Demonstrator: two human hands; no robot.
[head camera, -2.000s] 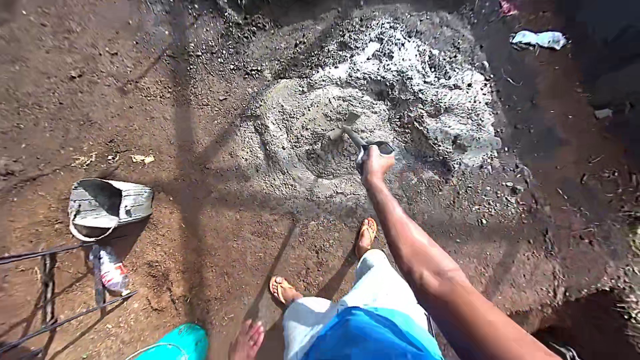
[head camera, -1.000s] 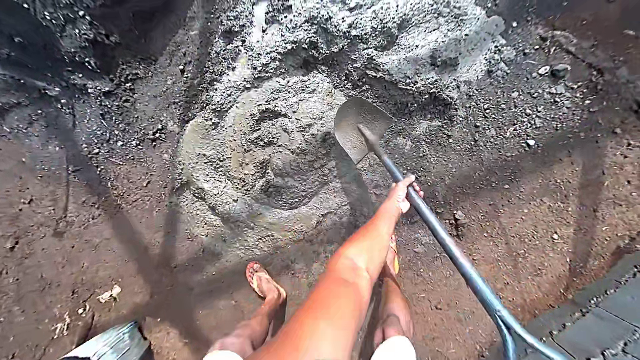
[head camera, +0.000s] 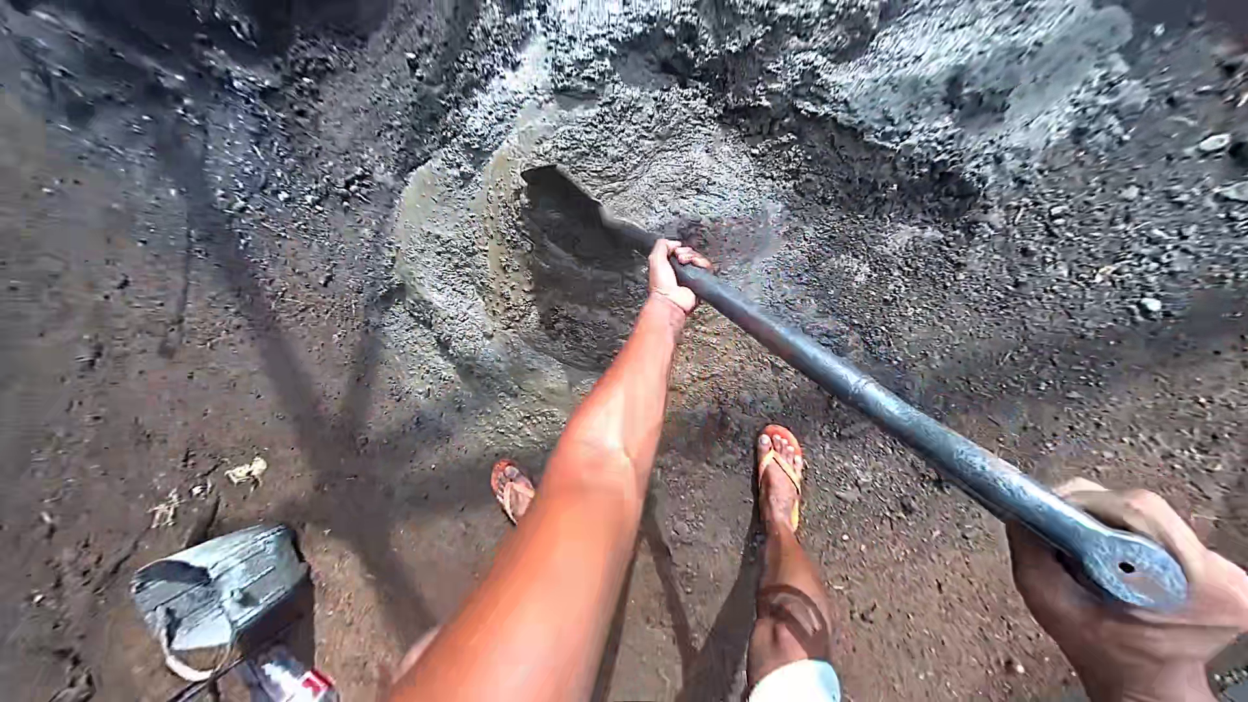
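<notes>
My left hand (head camera: 678, 275) is closed around the lower part of a shovel's metal shaft (head camera: 858, 390), close to the blade. At the right edge, my right hand (head camera: 1121, 575) grips the upper end of the shaft by its handle. The shovel's blade (head camera: 570, 216) points to the upper left and lies tilted in a hollow of wet, grey mortar or concrete mix (head camera: 448, 283). Part of the blade's lower edge is lost in shadow and mix.
A grey bucket (head camera: 229, 585) lies on its side at the lower left, beside a plastic bottle or packet (head camera: 283, 678). A paler heap (head camera: 1014, 78) rises behind the mix. My feet in flip-flops (head camera: 780, 473) stand on bare soil with scattered stones (head camera: 1150, 307).
The shovel blade has moved left and down into the mix from the hollow's right side. My right hand, out of view one second ago, now shows on the handle end.
</notes>
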